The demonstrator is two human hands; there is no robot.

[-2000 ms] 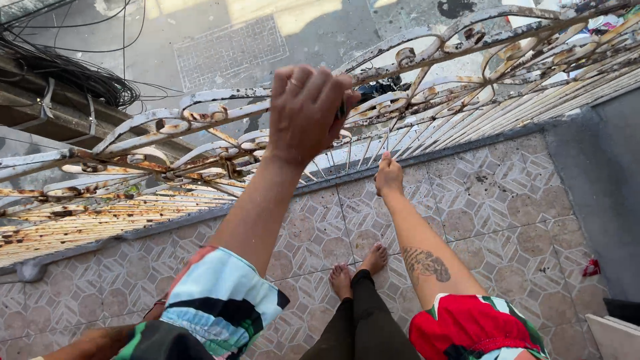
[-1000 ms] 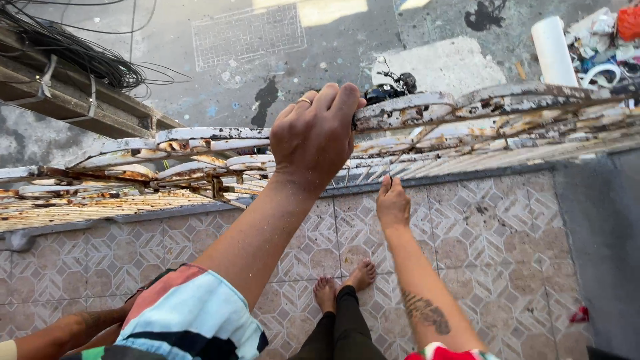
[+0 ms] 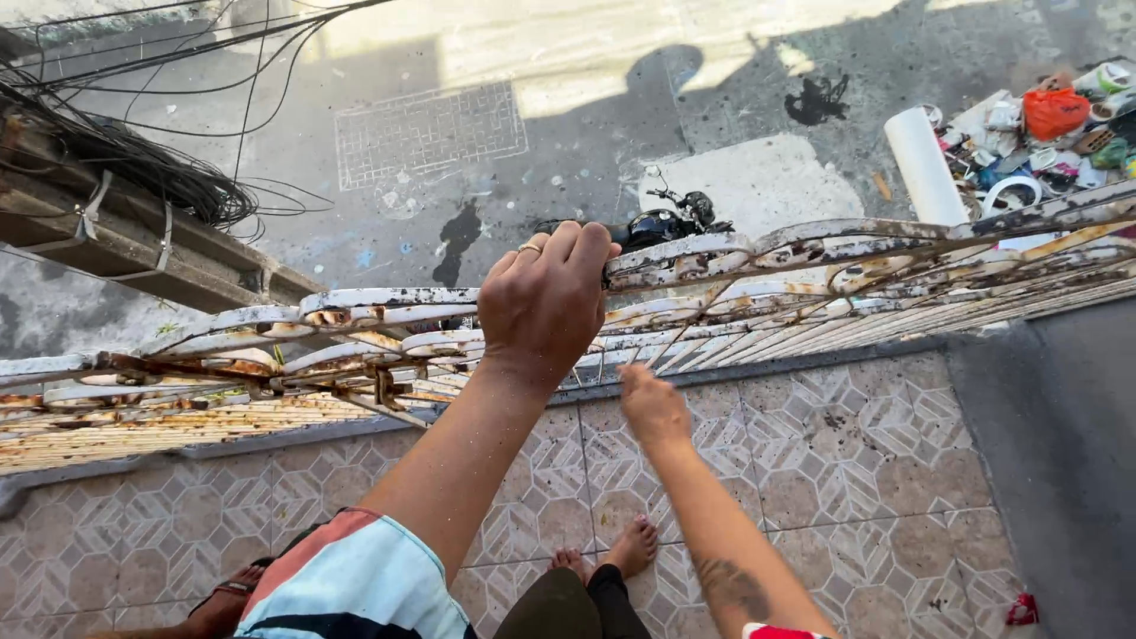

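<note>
My left hand (image 3: 546, 297), with a ring on one finger, is closed over the top rail of a rusty white metal railing (image 3: 674, 262). Lower and to its right, my right hand (image 3: 655, 404) is near the railing's thin bars above the tiled floor (image 3: 825, 461). Its fingers are bent and blurred; whether they hold a bar or some small thing cannot be told. The railing's scrollwork shows flaking paint and rust.
Beyond the railing lie the street, a parked black motorcycle (image 3: 661, 226) and a rubbish heap (image 3: 1047, 146). A concrete pole (image 3: 160, 235) with bundled cables (image 3: 195, 182) stands left. Another person's sandalled foot (image 3: 232, 596) is at lower left. A red scrap (image 3: 1022, 610) lies right.
The view has shifted, showing more of the street and rubbish heap. My left hand stays on the top rail. The other person's foot at lower left has come into view.
</note>
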